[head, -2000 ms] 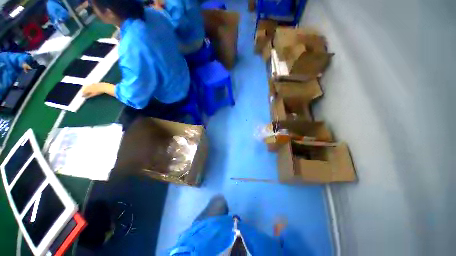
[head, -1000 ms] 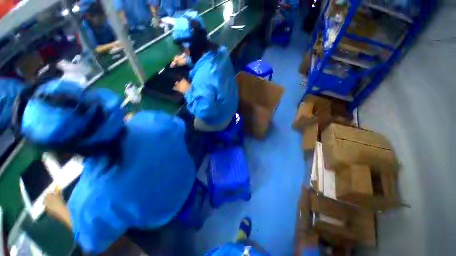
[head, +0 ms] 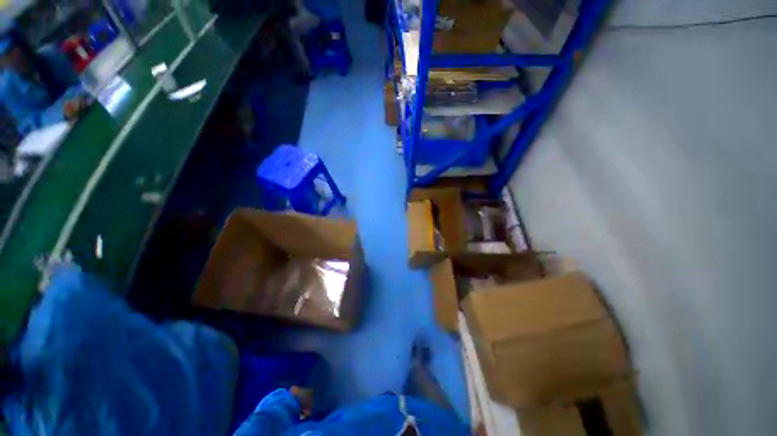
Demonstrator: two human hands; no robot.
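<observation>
My left hand shows small and blurred at the bottom edge, beside my blue sleeve; its fingers cannot be made out and nothing is seen in it. My right hand is not in view. Ahead on the left, an open brown carton stands on the blue floor with shiny clear plastic inside. On the right, a brown carton with its top flaps closed lies over white boards, close to my body.
A blue stool stands beyond the open carton. A blue shelf rack and open cartons line the right side. The green bench runs along the left. A person in a blue smock is close at lower left.
The view has moved forward along the aisle. The seated workers seen before have mostly passed out of view, the rack is nearer, and another open carton with plastic now shows.
</observation>
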